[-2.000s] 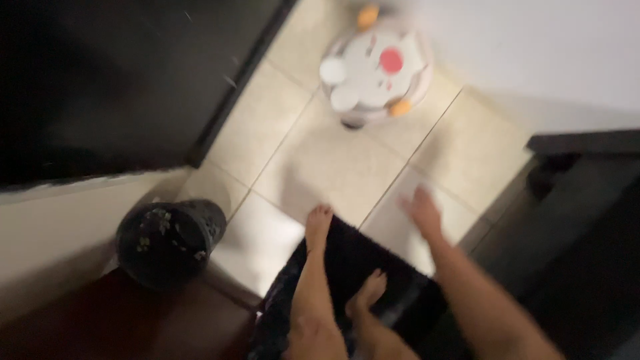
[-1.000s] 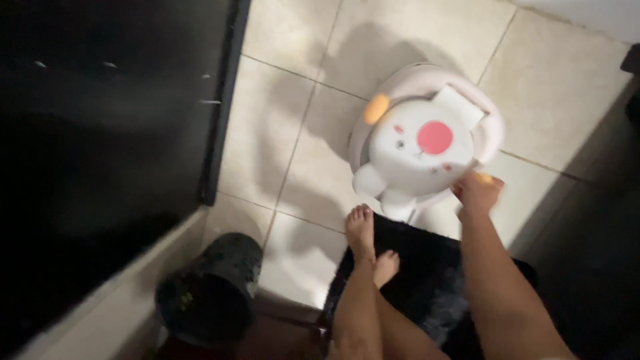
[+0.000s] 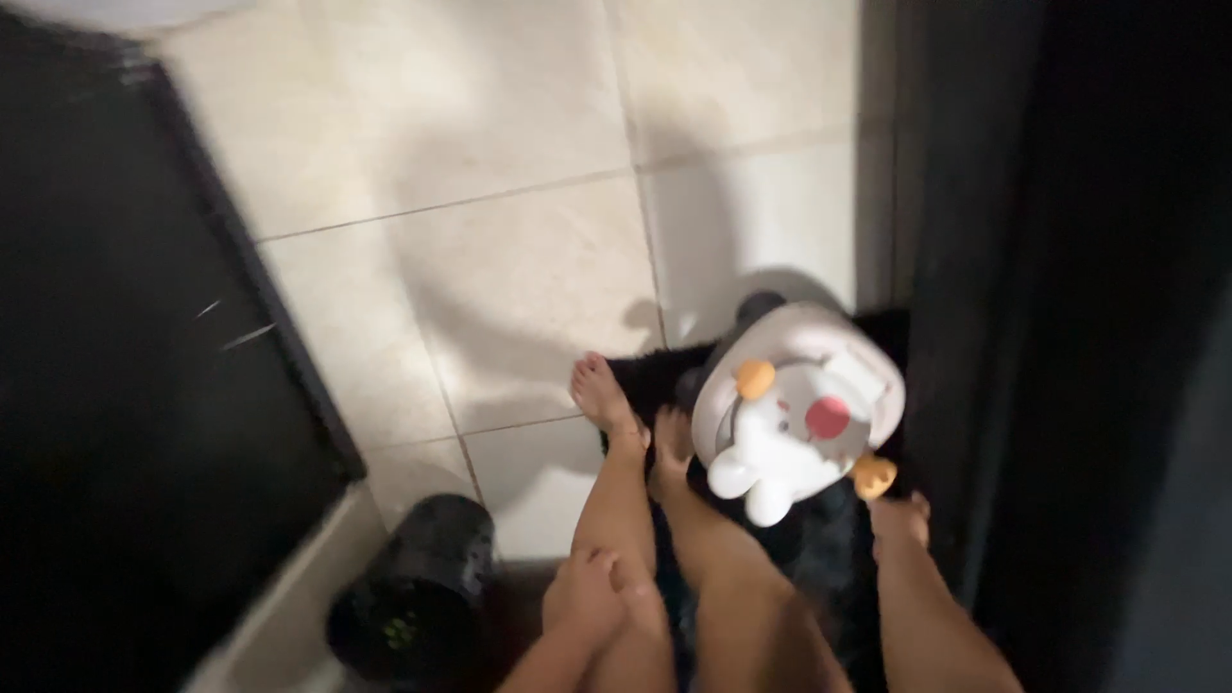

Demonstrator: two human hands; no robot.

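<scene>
A child's potty seat (image 3: 799, 433), white with a bear-like face, a red round spot, two rounded ears and orange handles, is over the black rug at the right of my feet. My right hand (image 3: 900, 520) is right by its lower orange handle (image 3: 874, 476); blur hides whether the fingers grip it. My left hand (image 3: 599, 582) rests on my left leg near the knee, fingers bent, with no object seen in it.
A dark bin (image 3: 414, 597) stands at the lower left, beside a large black panel (image 3: 144, 337). Light floor tiles (image 3: 520, 269) lie ahead. The fluffy black rug (image 3: 664, 366) is under my feet, and a dark upright surface (image 3: 991, 289) borders the right side.
The potty seat has come from the tiles ahead to over the rug beside my feet, with my right hand at its handle. My left hand has come into view on my leg. The view has shifted.
</scene>
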